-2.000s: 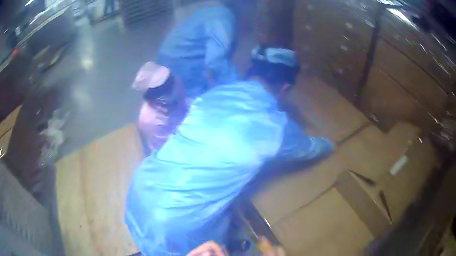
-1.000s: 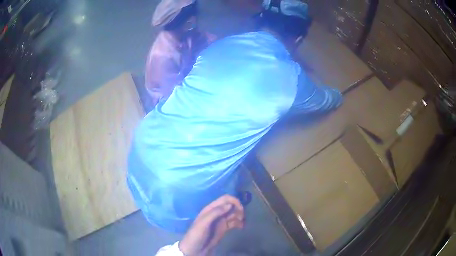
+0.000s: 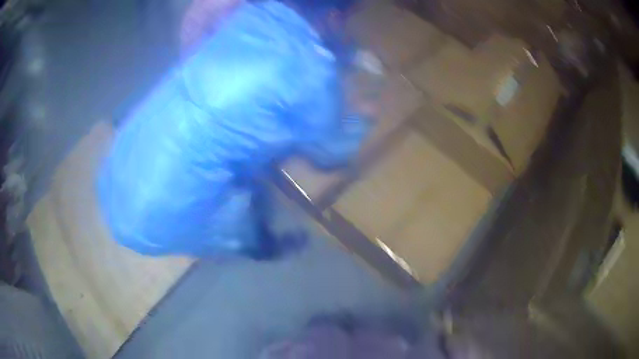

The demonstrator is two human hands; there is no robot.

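Observation:
Neither of my hands can be made out. A blurred pinkish shape shows at the bottom edge, perhaps my clothing. In front of me lies a large brown carton (image 3: pixel 413 203) with closed top panels. A darker strip (image 3: pixel 462 147) crosses the cartons, with dark gaps at its far end. Shiny tape (image 3: pixel 397 259) catches light along the near left side. Another carton with a white label (image 3: pixel 506 90) lies beyond. A person in a blue smock (image 3: pixel 217 133) leans over the cartons' left side, with a blurred hand low over them.
A light wooden board (image 3: pixel 91 266) lies on the grey-blue floor (image 3: pixel 259 301) at the left. Part of a person in pink (image 3: pixel 203 24) shows at the top. Dark brown blurred stacks (image 3: pixel 546 210) stand at the right, and another carton (image 3: pixel 620 301) is at the right edge.
The view has swung down and right, and is blurred. The hand seen at the bottom a second ago is gone from view. The person in blue has drawn the arm back toward the near cartons.

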